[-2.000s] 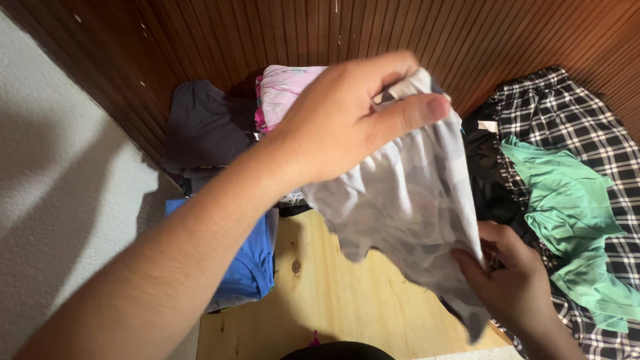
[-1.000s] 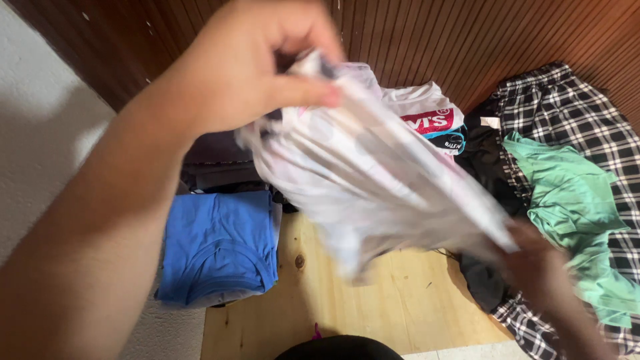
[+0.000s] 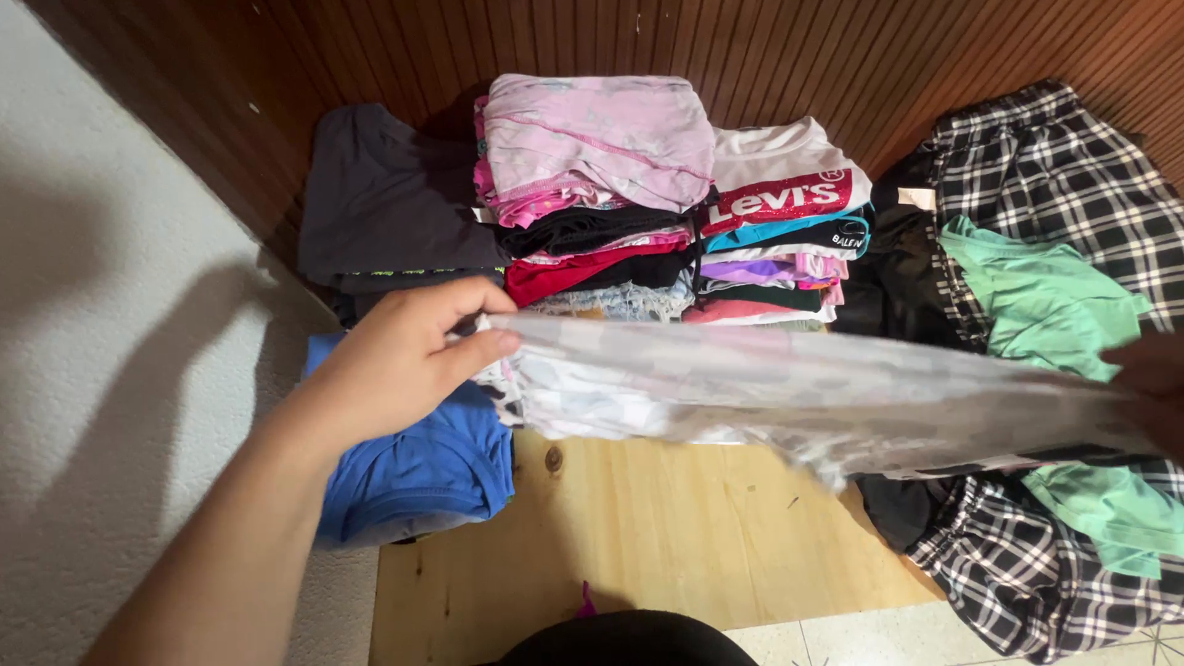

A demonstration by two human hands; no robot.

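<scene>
A thin white and grey patterned garment is stretched sideways between my two hands, above the wooden surface. My left hand pinches its left end between thumb and fingers. At the right edge of the view, my right hand grips the other end; it is blurred and partly cut off. Behind the garment stands a stack of folded clothes with a pink piece on top. Beside that stack is another, topped by a white Levi's shirt.
Folded dark grey clothes lie at the back left, with a folded blue shirt nearer me. On the right, a green garment lies over black-and-white plaid clothing. A slatted wooden panel stands behind; a white wall is left.
My hands have moved farther apart, and the bunched, hanging garment is now pulled out lengthwise. My left hand is lower in view, uncovering the pink-topped stack.
</scene>
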